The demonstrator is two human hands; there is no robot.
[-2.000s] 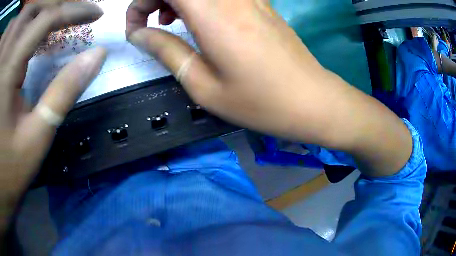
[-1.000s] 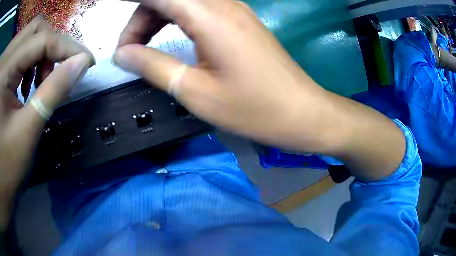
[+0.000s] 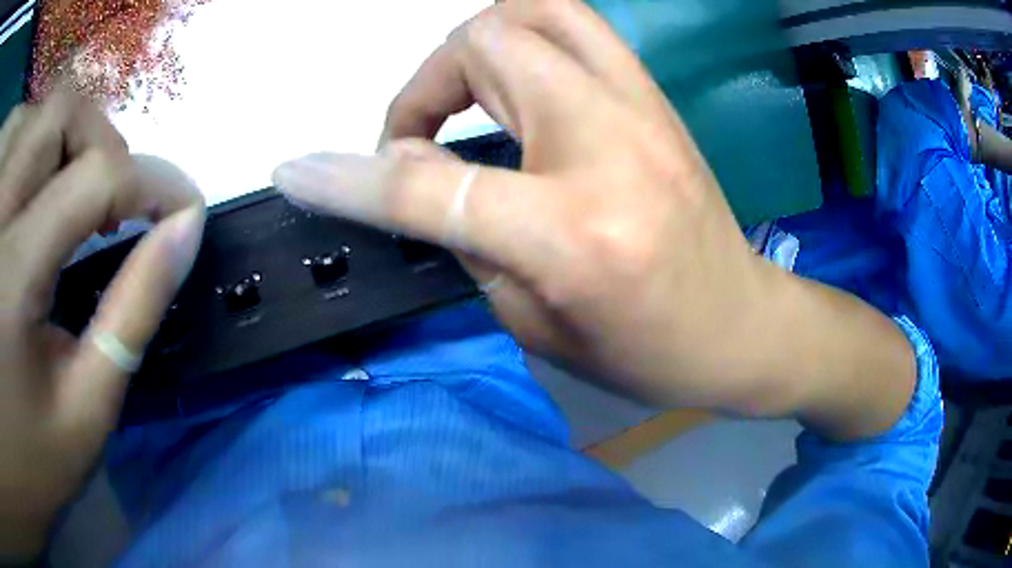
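Observation:
A long dark fixture [image 3: 283, 272] lies at the near edge of the white plate, with a row of small black nests and shiny points. Tiny copper-coloured parts [image 3: 111, 56] lie heaped and scattered at the plate's far left. My left hand [image 3: 83, 255] is over the fixture's left end, thumb and forefinger tips together; any tiny part between them cannot be seen. My right hand [image 3: 577, 211] is over the fixture's right part, thumb stretched left above its far edge, fingers curled; whether it holds a tiny part is hidden. Both thumbs wear pale covers with ring-like edges.
The bright white plate [image 3: 300, 78] lies on a glossy green surface [image 3: 744, 144]. My blue smock [image 3: 366, 466] is against the fixture's near side. A person in a blue smock [image 3: 943, 211] is at the right, below grey rails. Floor shows at lower right.
My right hand has moved right and nearer to me, off the white plate to over the fixture. My left hand has moved down, its fingertips now over the fixture's far-left part.

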